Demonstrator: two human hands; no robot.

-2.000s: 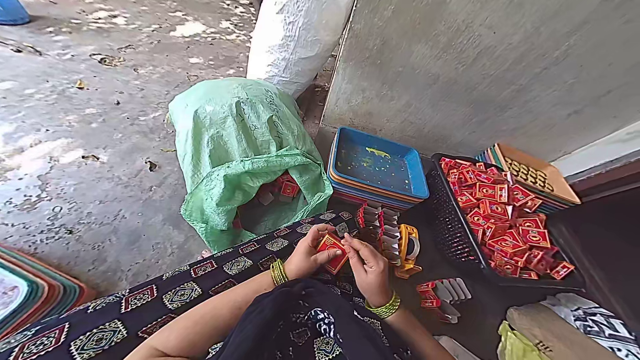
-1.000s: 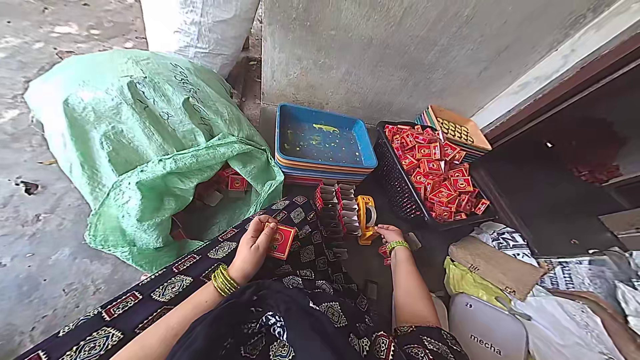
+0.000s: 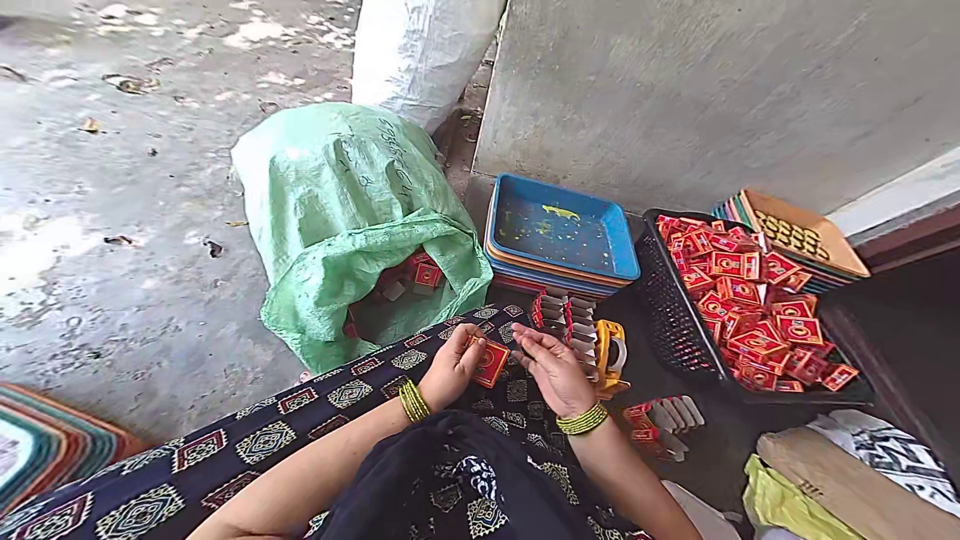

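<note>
My left hand holds a small red printed box by its left side, above my patterned dark cloth lap. Just right of the box, my right hand is raised with its fingers close together; whether a small thing is between them cannot be told. Beyond my right hand stand rows of small open cartons, beside a yellow tape dispenser. More small cartons lie on the dark floor to the right. A green woven sack lies with its mouth towards me, red boxes inside it.
Stacked trays, a blue one on top, stand by the wall. Right of them is a black basket heaped with red boxes, and behind it an orange tray of small coils. Other trays are stacked at lower left; a white sack stands behind.
My right hand has left the yellow tape dispenser, where it was a second ago, and is back beside the red box in my left hand. The view has swung left.
</note>
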